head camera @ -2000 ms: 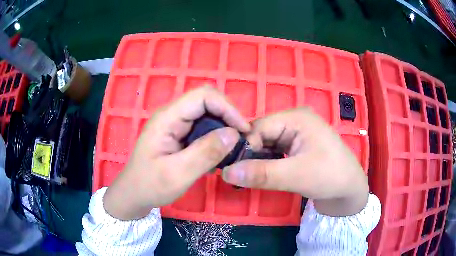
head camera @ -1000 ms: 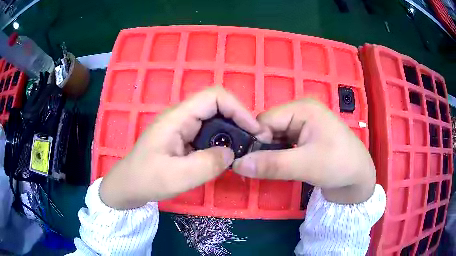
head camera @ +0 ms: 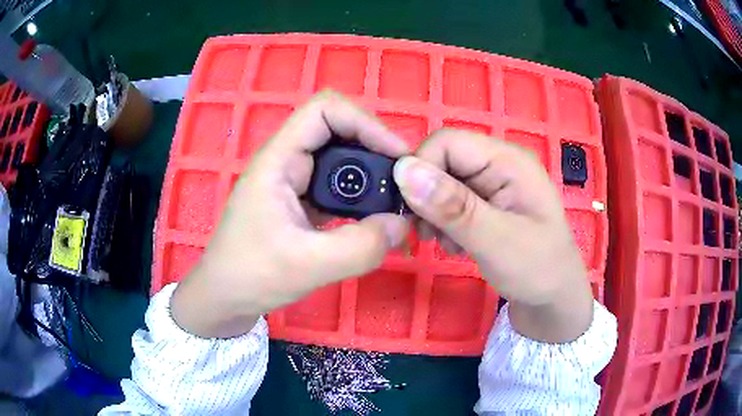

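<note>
A black watch body [head camera: 351, 182] is held above the foam tray, its round sensor ring and small contacts facing me. My left hand [head camera: 285, 219] grips it between curled fingers and thumb. My right hand [head camera: 488, 211] pinches the watch body's right end, its thumb over the edge. A thin silver sliver shows just below that thumb. What lies behind the right fingers is hidden. The red-orange foam tray [head camera: 390, 318] lies under both hands. Another watch body [head camera: 574, 163] sits in its right part.
A thicker tray stack [head camera: 657, 252] with black pieces stands at right. Loose spring bars [head camera: 338, 378] lie at the tray's near edge. At left are black straps [head camera: 61, 175], a yellow label [head camera: 68, 240], a brownish tub [head camera: 130, 114] and a bottle [head camera: 57, 73] with a red cap.
Both hands have moved up with the watch body. Its sensor side has turned towards me. My right thumb has shifted up onto the body's right edge, and the strap-like dark piece there no longer shows.
</note>
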